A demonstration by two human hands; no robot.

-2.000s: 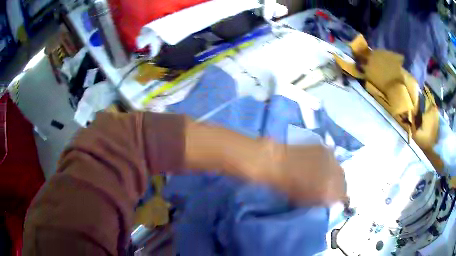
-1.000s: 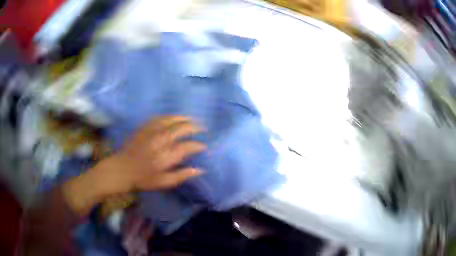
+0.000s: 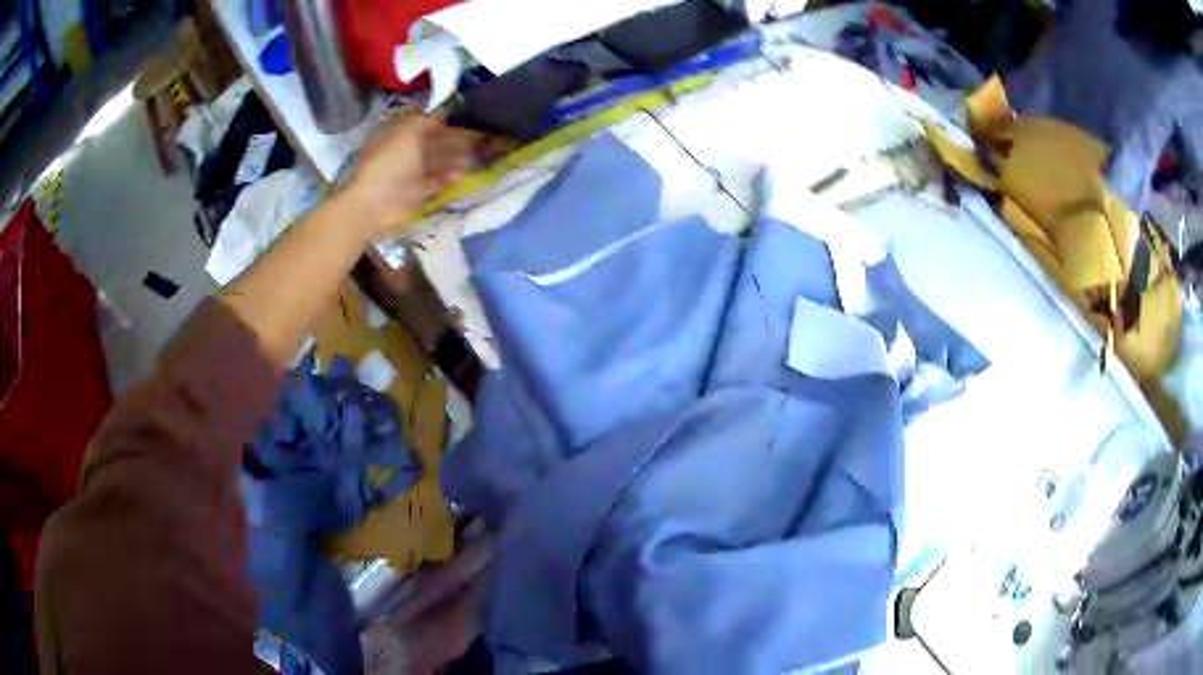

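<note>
My left hand [image 3: 416, 161] reaches past the cloth to the far left corner of the white table [image 3: 818, 119], beside the dark pieces [image 3: 515, 103]. Its fingertips are hard to see against them, so a hold cannot be told. My right hand is not in view. A large mid-blue garment panel [image 3: 607, 330] lies in folds over the table and hangs over the front edge. A pale blue flap [image 3: 834, 340] lies on its right side. Part of the white-grey sewing machine [image 3: 1003, 593] shows at the lower right.
A yellow strip [image 3: 567, 139] and a blue strip lie along the far left side. Mustard pieces [image 3: 1069, 198] lie at the right edge. Blue scraps [image 3: 330, 448] and mustard cloth [image 3: 429, 488] are at the left. Red cloth [image 3: 53, 382] and a metal post [image 3: 325, 66] stand farther left.
My left hand was over the right part of the blue cloth, then flat over its left part. It is now off the cloth at the far left corner. The view has shifted.
</note>
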